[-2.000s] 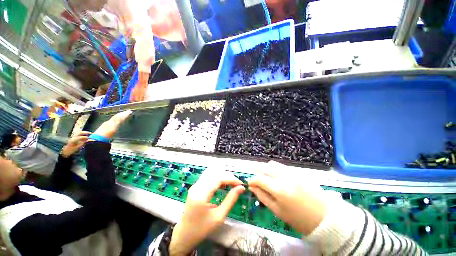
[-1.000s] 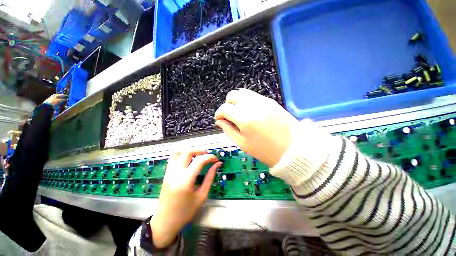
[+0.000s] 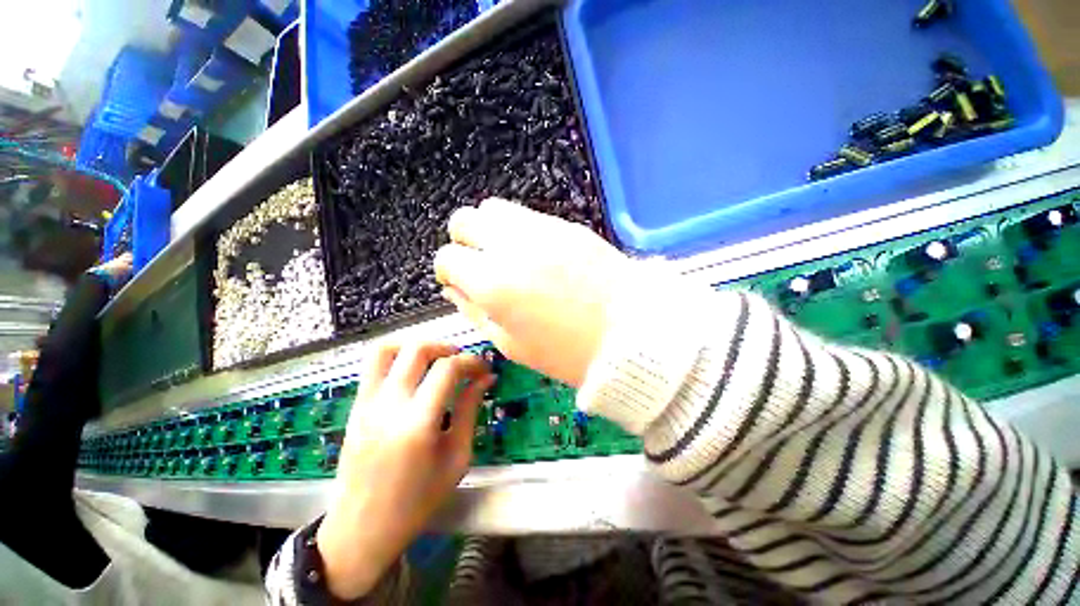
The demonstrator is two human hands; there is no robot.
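Observation:
Green circuit boards (image 3: 284, 423) with small blue, white and black fitted parts run in a row in front of me. My left hand (image 3: 409, 432) is over the boards, thumb and fingertips bent together close to a small dark part at the board's far edge; whether it grips it I cannot tell. My right hand (image 3: 539, 284) is above the near edge of the black tray of dark cylinders (image 3: 456, 154), fingers bent down and bunched; its fingertips are partly hidden and I cannot tell if they hold a part.
A shallow blue tray (image 3: 711, 107) holds black and gold cylinders at its right. A tray of cream-white components (image 3: 275, 296) and a dark green section (image 3: 152, 343) lie left. A blue bin (image 3: 326, 59) stands behind. A neighbour's dark sleeve (image 3: 53, 403) is at left.
My right hand moved from near my left hand over the boards to the dark cylinders' tray. My left hand stays over the boards. The view has turned and shifted right.

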